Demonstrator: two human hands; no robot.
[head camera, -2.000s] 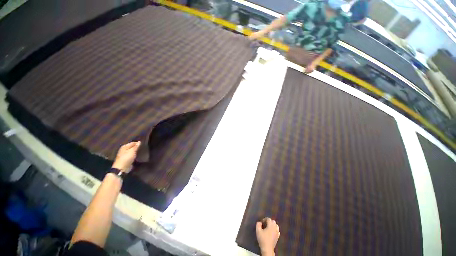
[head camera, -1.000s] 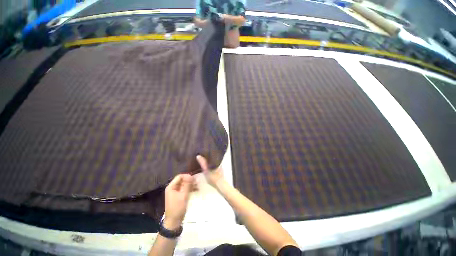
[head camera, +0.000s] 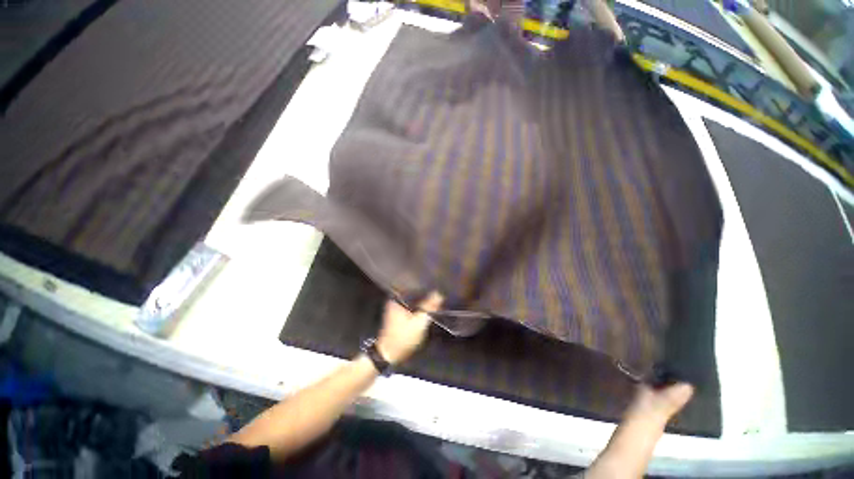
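A large checked fabric ply (head camera: 487, 187) billows above the fabric stack (head camera: 356, 323) on the white table. My left hand (head camera: 412, 329), with a dark band at the wrist, grips the near edge of the ply. My right hand (head camera: 663, 398) grips the same edge farther right, near the ply's right corner. The ply's left corner flares out over the white table. Its far part reaches a second person's hands at the far edge. The cloth is blurred, and most of the stack beneath is hidden.
Another stack of checked cloth (head camera: 122, 122) lies at the left. A silvery block (head camera: 183, 285) lies on the white table (head camera: 239, 318) beside it. A dark cloth piece (head camera: 796, 271) lies at the right. A yellow strip (head camera: 730, 89) runs along the far side. Scraps lie on the floor at lower left.
The ply has come off the left stack and moved right, over the middle stack. My hands have moved apart, and both now hold its near edge.
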